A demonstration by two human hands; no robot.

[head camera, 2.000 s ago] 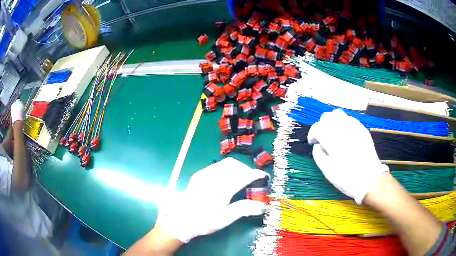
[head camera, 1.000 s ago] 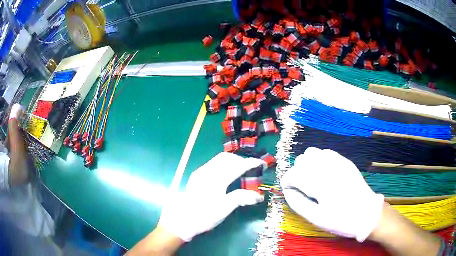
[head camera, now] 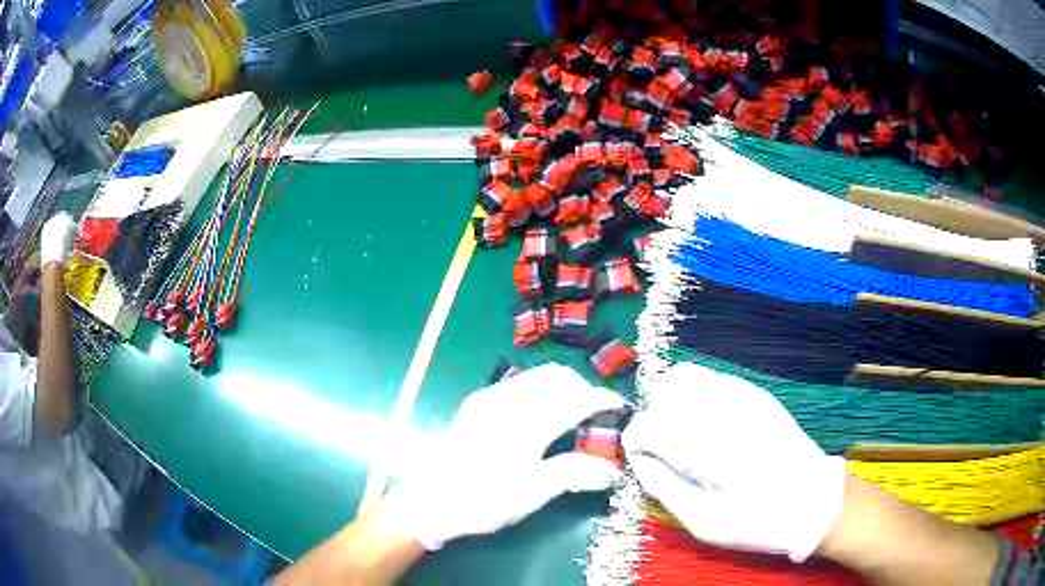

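My left hand (head camera: 510, 458), in a white glove, holds a red-and-black connector housing (head camera: 600, 442) between thumb and fingers, above the left edge of the wire bundles. My right hand (head camera: 728, 458), also gloved, is closed with its fingertips against the right side of the housing. Its fingers hide what they pinch, so I cannot tell whether a wire is in them. Under and beyond it lie sorted wires: white (head camera: 762, 212), blue (head camera: 791, 266), black (head camera: 768, 332), green (head camera: 917, 416), yellow (head camera: 963, 483) and red (head camera: 688, 563).
Loose connectors (head camera: 584, 172) are heaped at the back centre. Tan divider strips (head camera: 940, 375) separate the wires. Finished leads (head camera: 224, 246) lie at left beside a pale wire tray (head camera: 214, 137). Another person's gloved hand (head camera: 57, 238) is at the far left. A yellow spool (head camera: 197, 48) stands behind.
My right hand has moved from the blue wires down and left to the housing. Thin wires seen between the hands a second ago are now hidden. My left hand still holds the housing.
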